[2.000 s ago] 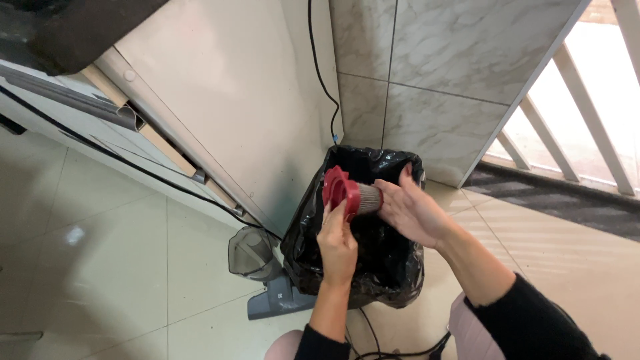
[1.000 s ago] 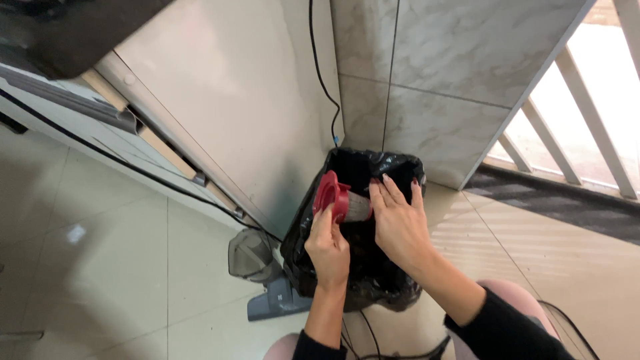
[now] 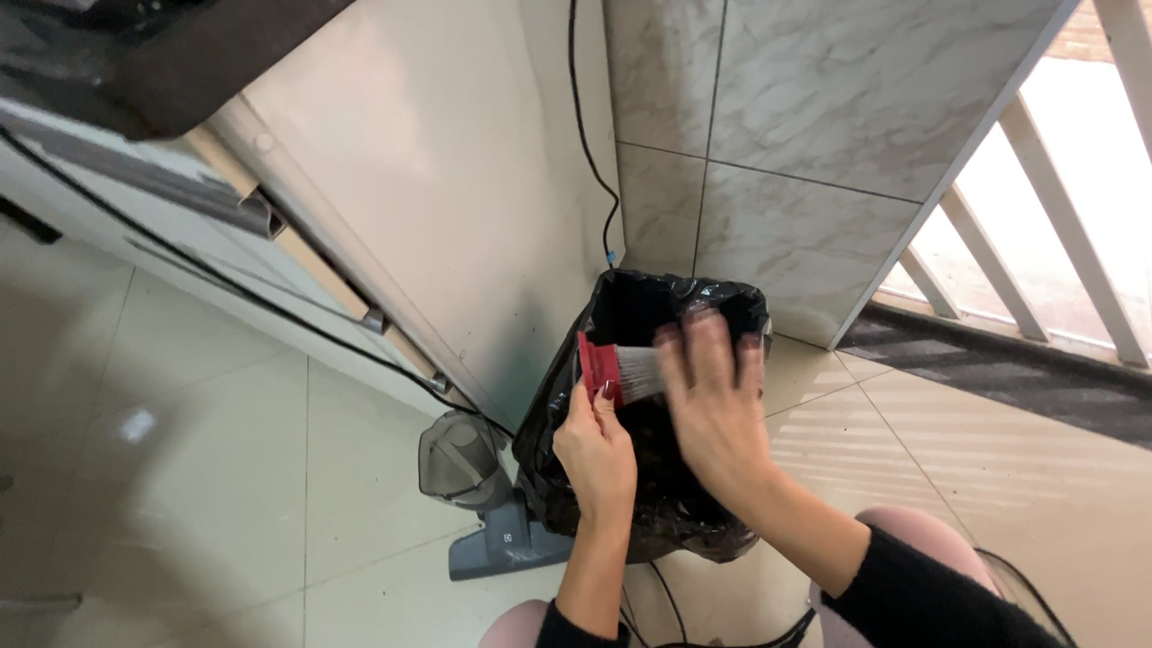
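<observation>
Over a bin lined with a black plastic bag, my left hand grips the red plastic rim of a pleated vacuum cleaner filter. The filter lies sideways, its pale grey pleats pointing right. My right hand, blurred, has its fingers spread at the pleated end; whether it touches cannot be told. Left of the bin, on the tiled floor, stands a clear grey dust cup, and below it a grey vacuum floor head rests against the bin's side.
A white cabinet side panel rises at the left and a marbled tile wall behind the bin. A white barred gate stands at the right, by a dark mat. Black cables run along the cabinet and over the floor near my knees.
The filter has turned so its pleated side shows more plainly. My right hand has shifted about its end, its fingers now spread and blurred. My left hand keeps its hold on the red rim.
</observation>
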